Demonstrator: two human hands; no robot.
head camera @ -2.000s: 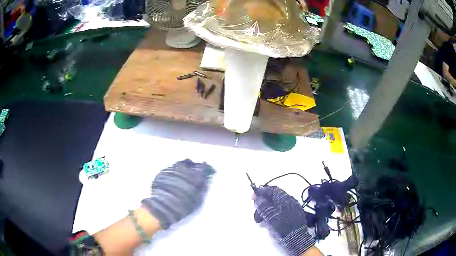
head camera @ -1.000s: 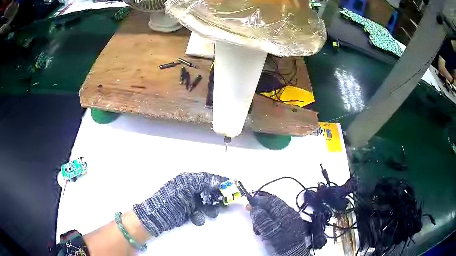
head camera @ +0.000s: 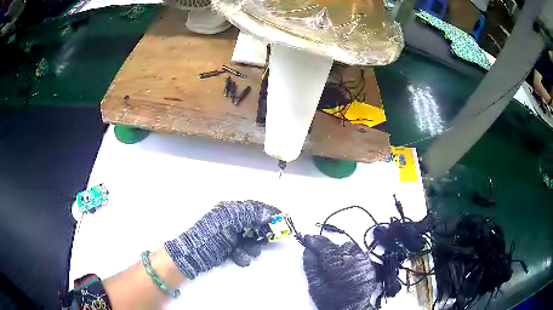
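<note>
My left hand, in a grey striped glove, holds a small circuit board with its yellow and blue parts side showing. My right hand, in the same kind of glove, holds the end of a thin black cable at the board's right edge; whether the wire touches the board is too small to tell. The white tapering machine column stands beyond the hands, its thin tip pointing down above the white sheet. Another teal-green board lies at the sheet's left edge.
A tangled black cable bundle lies at the right. The wooden base carries short dark rods and stands on green feet. A slanted grey post is at the right, near a yellow label. A black mat lies left.
My left hand has brought a circuit board to the middle, against the cable end in my right hand. A small plug now shows above my right hand. The view has shifted slightly.
</note>
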